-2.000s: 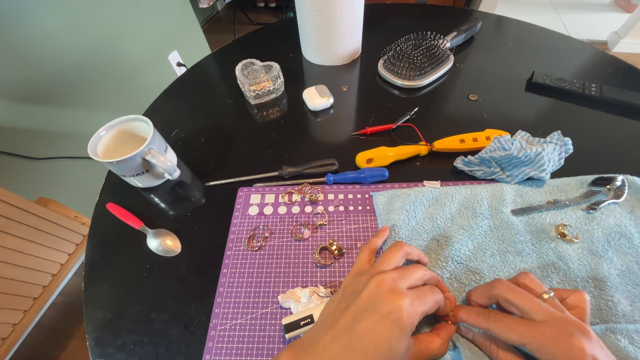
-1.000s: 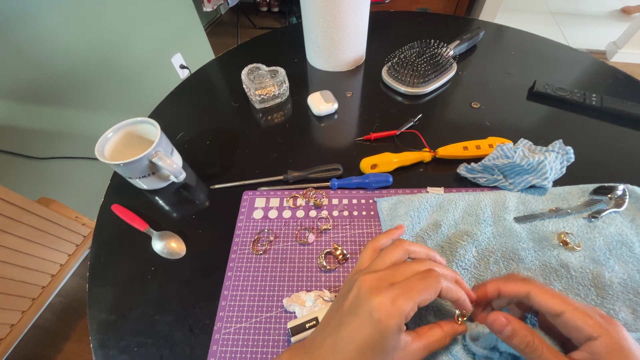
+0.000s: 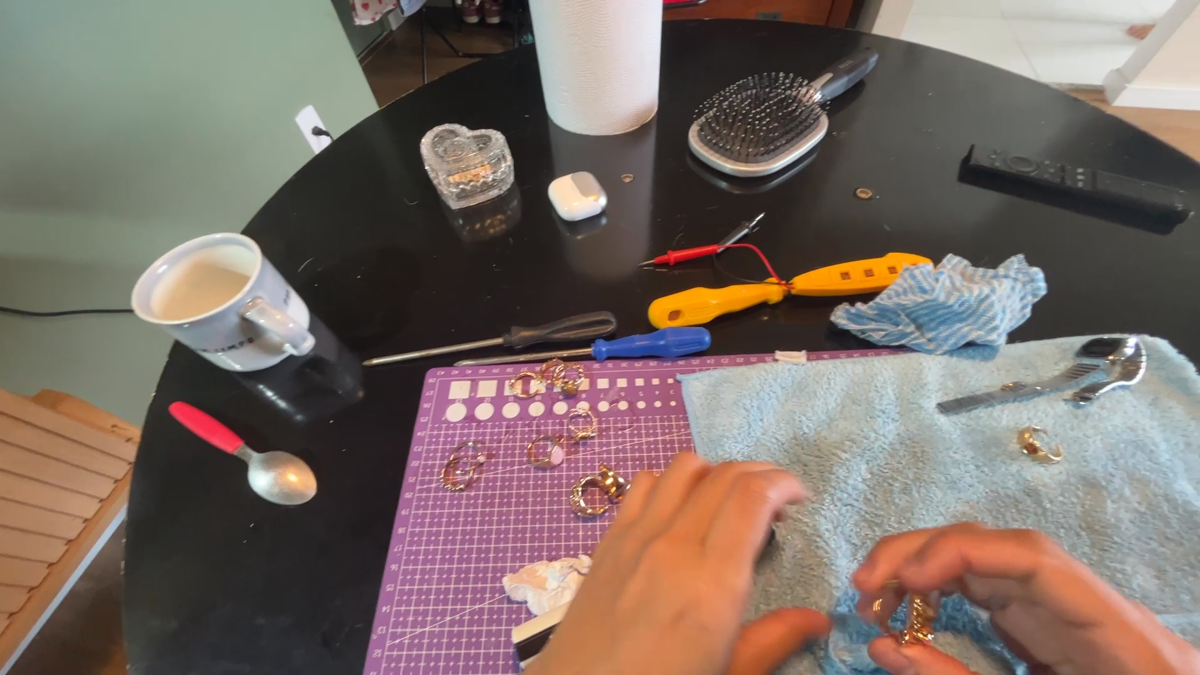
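Note:
Between the fingertips of my right hand (image 3: 1022, 600) is a gold-coloured ring (image 3: 917, 619), held above a crumpled blue cloth on the light blue towel (image 3: 806, 422). My left hand (image 3: 684, 572) hovers over the border of the towel and the purple cutting mat (image 3: 469, 562), fingers apart; its palm side is hidden, but no object shows in it. Just beyond its knuckles, several metal rings (image 3: 591, 495) lie on the mat. One gold open ring (image 3: 1039, 444) rests on the towel below an adjustable wrench (image 3: 1059, 380).
Beyond the mat lie a black screwdriver (image 3: 562, 329), a blue screwdriver (image 3: 656, 343), a yellow tester (image 3: 717, 305) and a striped cloth (image 3: 947, 300). A mug (image 3: 220, 300) and a spoon (image 3: 281, 478) are at left. A paper towel roll (image 3: 600, 66), glass heart box (image 3: 469, 164) and hairbrush (image 3: 759, 127) stand farther back.
The hands were together over the blue cloth; now they are apart. My left hand has come away to the left, while the ring stays in my right fingers.

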